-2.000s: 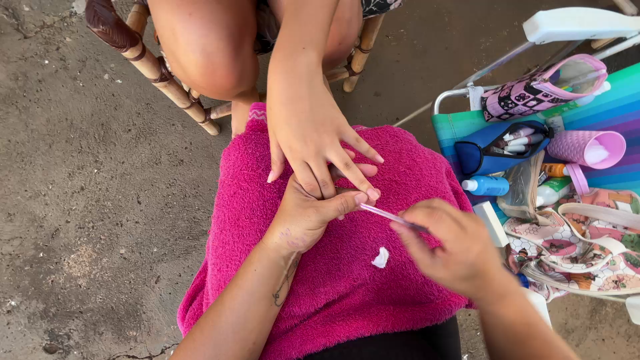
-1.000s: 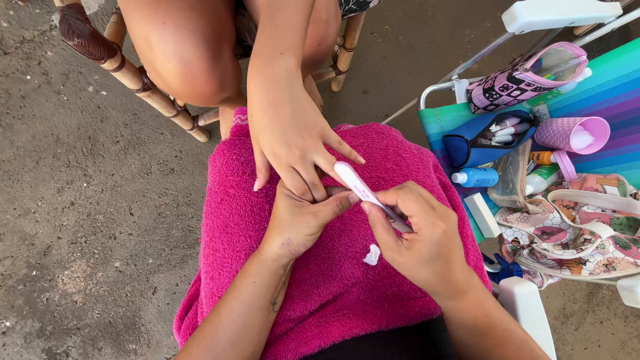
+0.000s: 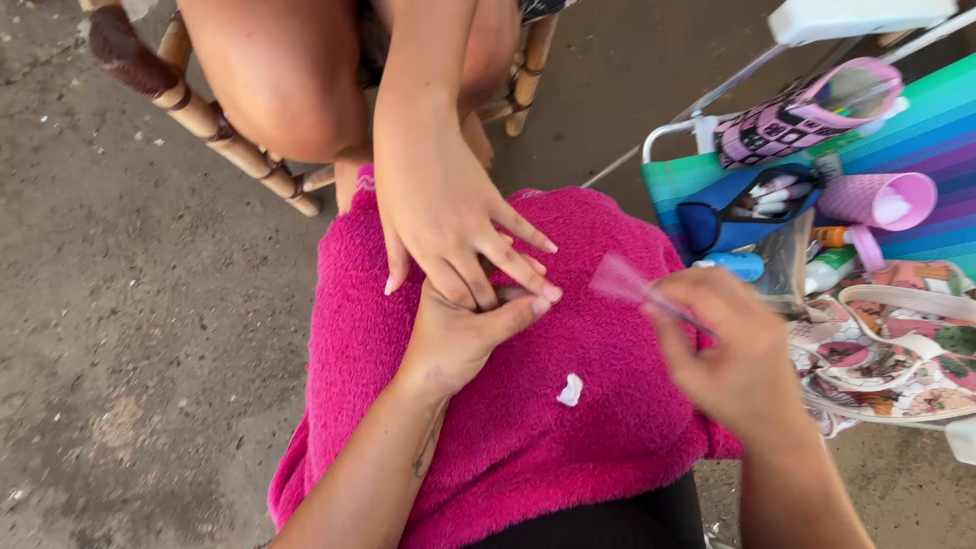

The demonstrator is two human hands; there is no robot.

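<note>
My left hand holds a finger of another person's hand, thumb on top near the fingertip. That person's hand reaches down from the top, palm down with fingers spread. To the right, my right hand grips a nail file, blurred, its pale end pointing at the held finger but apart from it. Beneath the hands a magenta towel covers my lap. A small crumpled white piece, perhaps tissue or cotton, lies on the towel.
At right, a striped folding chair bears a blue zip case, a pink cup, a patterned pouch, small bottles and a floral bag. The other person's knees and a bamboo chair stand at the top left.
The nail file was at the held finger's tip in both earlier frames; my right hand has moved right, away from it. My left hand has kept its hold on the other person's hand.
</note>
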